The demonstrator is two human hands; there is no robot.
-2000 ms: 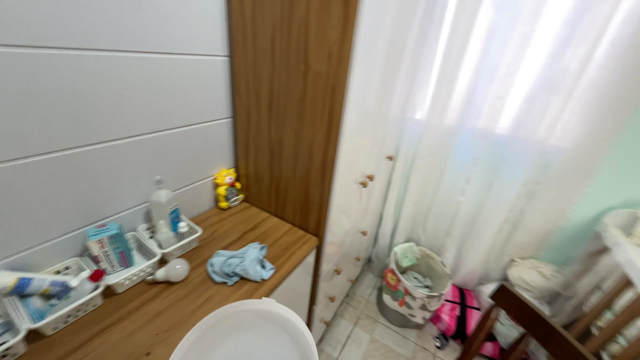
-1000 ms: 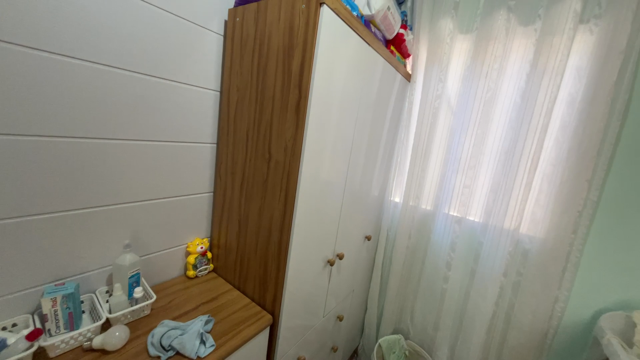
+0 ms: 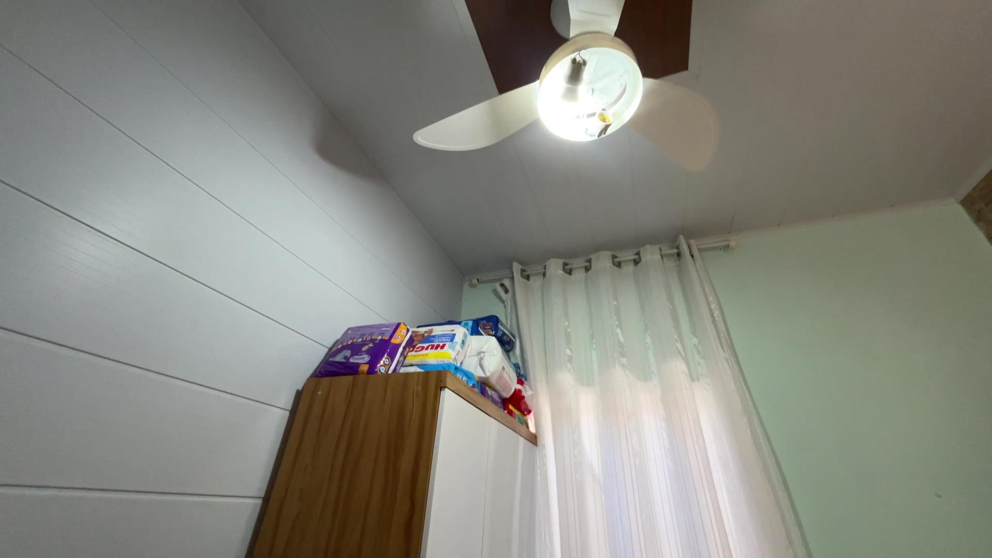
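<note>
Neither my left hand nor my right hand shows in the head view, so what they hold is hidden. Overhead is a ceiling fan (image 3: 589, 85) with pale blades; its round light housing has no cover over it. Inside, a lit bulb (image 3: 572, 91) glows at the left, and a lamp socket (image 3: 604, 118) with no bulb visible in it sits at the lower right. Loose wires run near the socket.
A tall wardrobe (image 3: 353, 465) with wood-grain side and white doors stands below, topped by diaper packs, among them a purple pack (image 3: 364, 349). White curtains (image 3: 620, 403) hang from a rod (image 3: 717, 246). Panelled wall (image 3: 139, 271) rises at the left.
The view has swung far up, from the wooden counter and wardrobe to the ceiling. The white round object seen low in the oldest frame is out of view.
</note>
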